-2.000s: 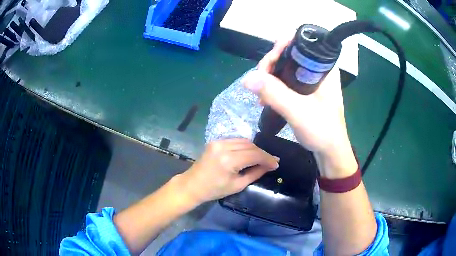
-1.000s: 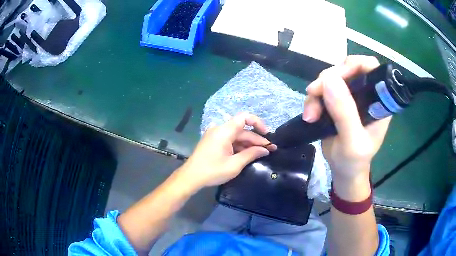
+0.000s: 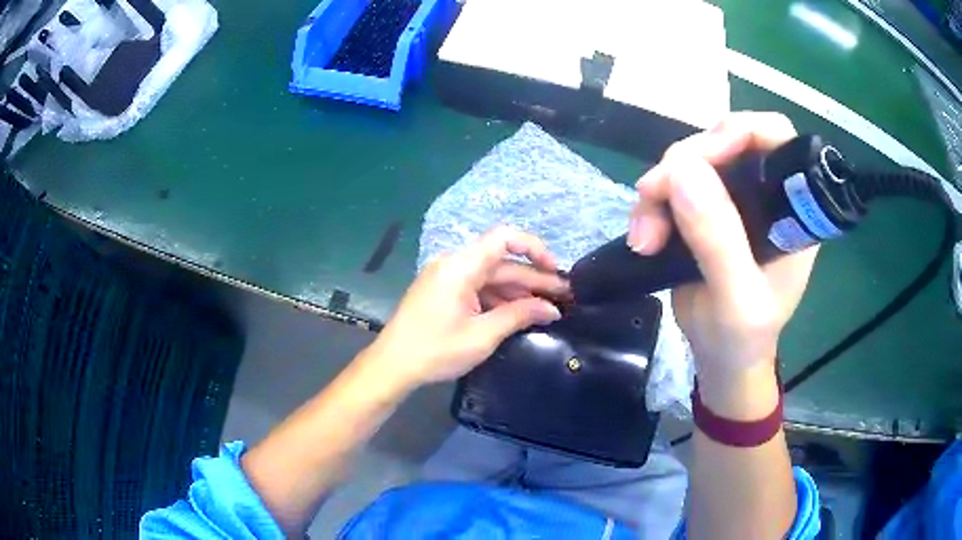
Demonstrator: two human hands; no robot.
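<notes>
My right hand (image 3: 728, 232) is closed around the black electric screwdriver (image 3: 654, 253), which is tilted with its front end down to the left. My left hand (image 3: 464, 306) has its fingertips pinched together at the screwdriver's front end; any screw between them is too small or hidden to tell. The glossy black square device housing (image 3: 559, 396) lies under both hands at the bench edge, partly over my lap, with a small bright spot at its centre. A bubble wrap sheet (image 3: 517, 195) lies behind and partly under the housing.
A blue bin (image 3: 348, 87) with a dark heap stands at the upper left of centre. Beside it is a white-topped carton (image 3: 591, 53). Black parts in bubble wrap (image 3: 127, 79) lie far left. A dark slatted crate (image 3: 106, 348) is lower left. The screwdriver cord (image 3: 897, 327) curves down at right.
The screwdriver has swung from nearly upright to a low tilt, its rear end now to the right. My left fingertips have moved up and left to meet its front end.
</notes>
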